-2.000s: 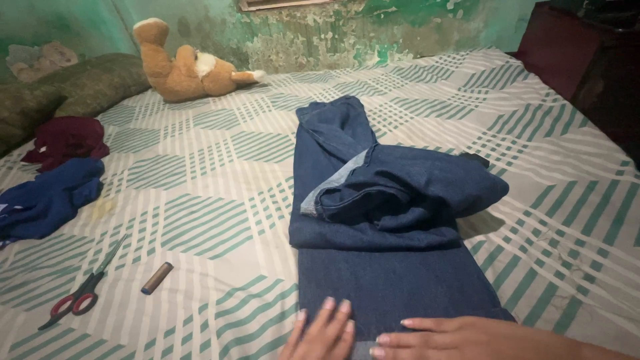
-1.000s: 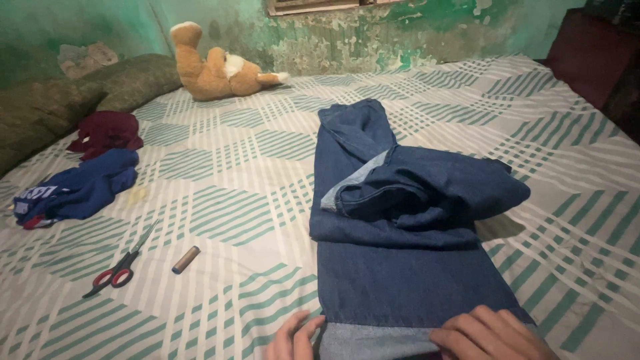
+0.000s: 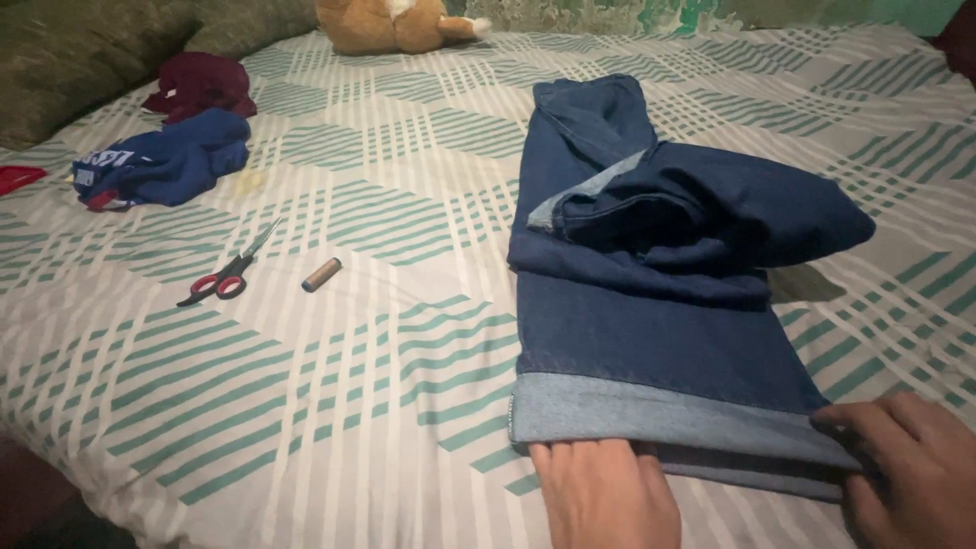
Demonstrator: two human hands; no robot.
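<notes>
Dark blue denim jeans [image 3: 648, 328] lie on the bed, partly bunched, with one leg's hem end toward me. That end has a turned-up cuff [image 3: 656, 412] showing the lighter inner side. My left hand [image 3: 606, 492] reaches in under the cuff's near edge, its fingertips hidden by the cloth. At the cuff's right corner, my right hand [image 3: 903, 465] pinches the denim between thumb and fingers. Scissors [image 3: 229, 271] with black and red handles and a small spool of thread [image 3: 322, 274] rest to the left.
A patterned bedsheet [image 3: 366, 366] covers the bed. Blue cloth [image 3: 171, 160] and maroon cloth [image 3: 202, 84] lie crumpled at the left, near green pillows [image 3: 84, 61]. A red item [image 3: 19, 178] is at the left edge; a plush toy [image 3: 385, 23] sits at the back.
Two seconds ago both hands lay over the hem end; now the wide, light cuff shows there. My left hand has gone under its edge, and the right has moved to its corner. The view has tilted down.
</notes>
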